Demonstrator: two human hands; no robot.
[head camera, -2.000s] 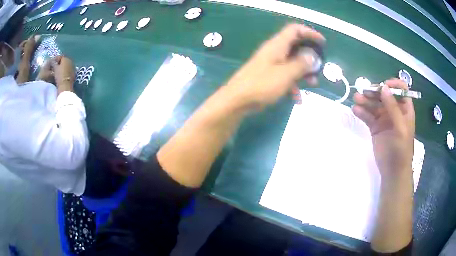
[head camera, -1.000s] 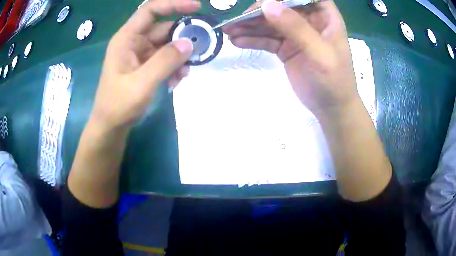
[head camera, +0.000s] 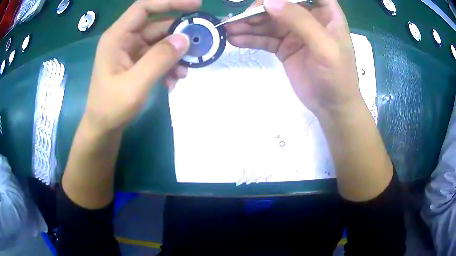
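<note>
My left hand (head camera: 132, 62) holds a round part (head camera: 204, 50) with a black rim, a white ring and a grey centre with a dark dot; my thumb lies on its face. My right hand (head camera: 305, 55) holds slim tweezers (head camera: 246, 14) like a pen, their tip at the upper right edge of the ring. Whether a separate curved strip is at the tip I cannot tell. The white backing sheet (head camera: 235, 125) lies below both hands, glaring, with faint crescents near its top and bottom edges.
A strip of arc pieces (head camera: 49, 120) lies left on the green bench (head camera: 145, 165). Small rings (head camera: 282, 143) lie on the sheet. More round parts (head camera: 86, 21) stand along the far side. A red object (head camera: 7, 17) is at the top left. Coworkers' sleeves (head camera: 17, 200) show at both sides.
The view has swung back from the left. The right hand's tweezers, earlier at a white curved strip, are now at the round part in my left hand. In the last second little has moved.
</note>
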